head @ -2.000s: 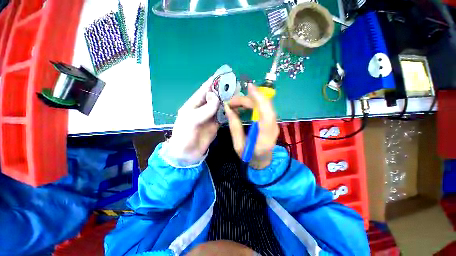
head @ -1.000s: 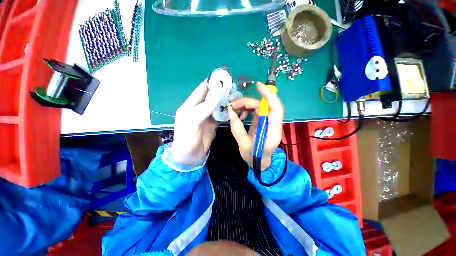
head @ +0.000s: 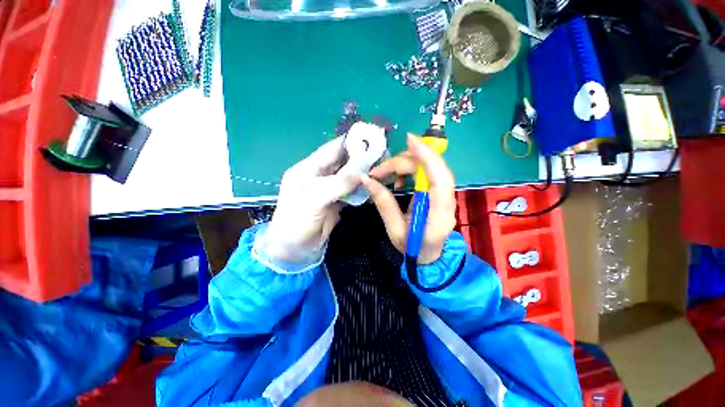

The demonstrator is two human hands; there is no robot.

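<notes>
A white figure-eight housing [head: 366,146] is held over the mat's front edge. My left hand [head: 306,203], in a whitish glove, is shut on its left side and lower end. My right hand [head: 421,203] holds the soldering iron [head: 420,187] by its yellow and blue grip, tip pointing up and away from the housing. My right thumb and index fingertips are at the housing's lower right side; whether they pinch a small part is too small to tell. Small dark parts [head: 348,118] lie on the mat just behind the housing.
Small silver-and-red parts [head: 415,73] lie near a round tan pot [head: 482,42]. The blue soldering station [head: 566,87] stands at right. A solder reel [head: 83,141] is at left. Red trays [head: 547,246] flank the bench; a cardboard box [head: 666,262] is at right. A clear hood [head: 334,8] is at top.
The housing has turned over in my left hand and now shows a plain white face. The iron stays in my right hand, and the dark parts behind the housing have come into view.
</notes>
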